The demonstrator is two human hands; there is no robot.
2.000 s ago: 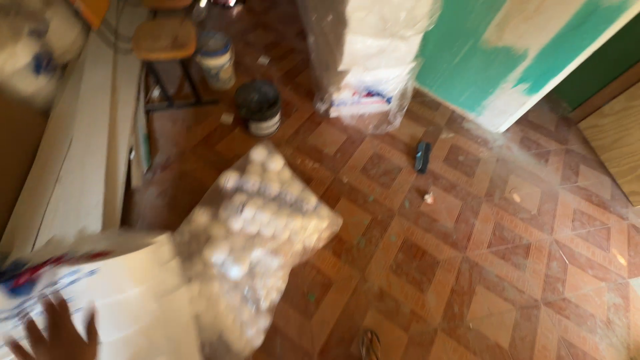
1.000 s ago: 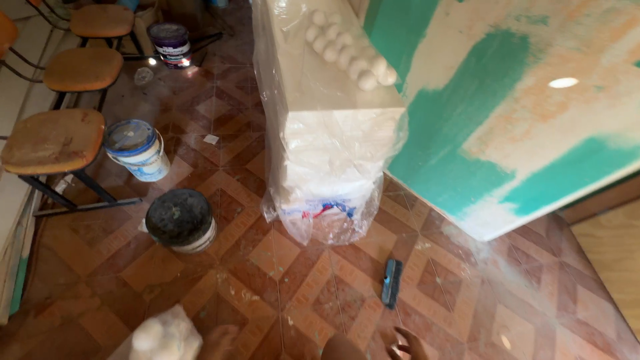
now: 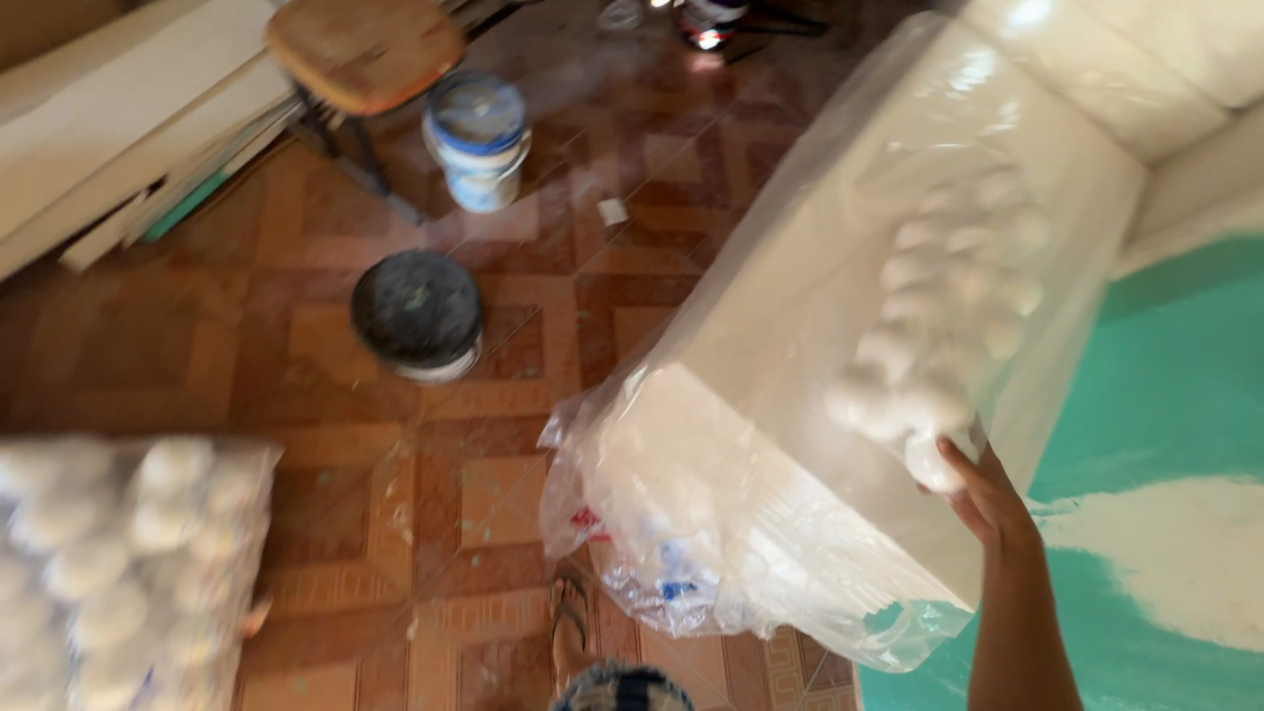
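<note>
My right hand (image 3: 978, 484) has its fingers around a round white ball (image 3: 930, 462) at the near end of rows of similar white balls (image 3: 913, 326). These rows rest on top of a tall, pale stack wrapped in clear plastic (image 3: 750, 395). At the lower left lies a clear plastic bag of white balls (image 3: 109, 563), somewhat blurred. My left hand is outside the view.
A black-topped bucket (image 3: 417, 308) and a blue-and-white bucket (image 3: 479, 138) stand on the tiled floor (image 3: 513, 395). A wooden stool (image 3: 365, 49) is beside long boards (image 3: 118, 109). A partly painted green panel (image 3: 1165, 415) is at right. My sandalled foot (image 3: 570, 612) shows below.
The view has moved nearer the plastic-wrapped stack. My right hand is now at the white balls on its top, where no hand was one second ago.
</note>
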